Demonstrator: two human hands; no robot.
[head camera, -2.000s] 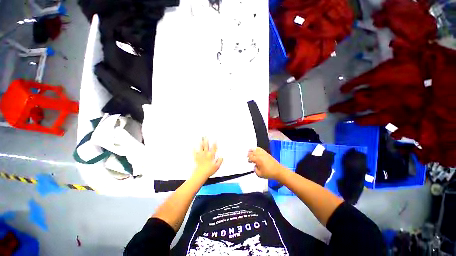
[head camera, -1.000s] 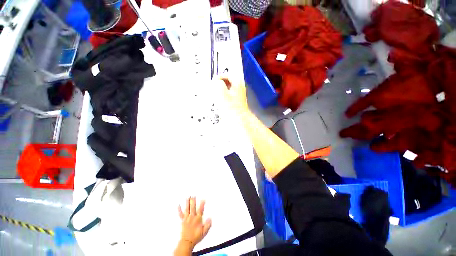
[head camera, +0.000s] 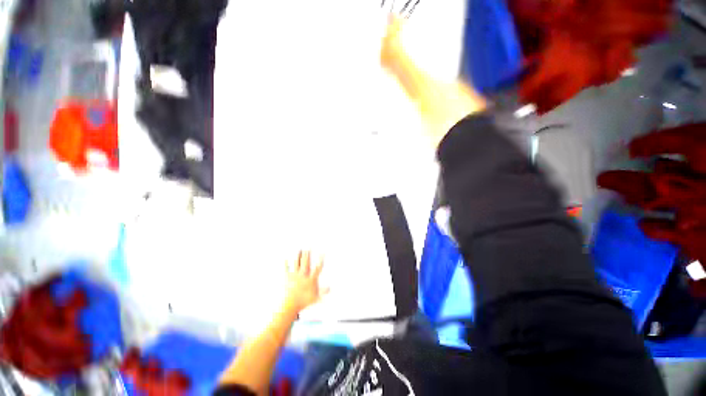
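Observation:
A black cut fabric strip (head camera: 400, 259) lies on the white tabletop near its right front edge and turns into a thin dark line along the front edge. A white pattern sheet cannot be told from the bright white surface. My left hand (head camera: 306, 283) lies flat on the white surface, left of the strip, fingers spread, holding nothing. My right hand (head camera: 392, 48) reaches far up the table; it is small and blurred, and its fingertips and any thing in them cannot be made out.
Black garment pieces with white labels (head camera: 174, 100) lie along the table's left side. Blue crates (head camera: 631, 259) and dark red garments (head camera: 592, 46) are at the right. A red stool (head camera: 83, 135) stands at the left. More crates with red cloth are at the lower left.
The view has shifted and blurred. My right hand has left the strip and reached forward to the far part of the table. My left hand stays flat on the white surface.

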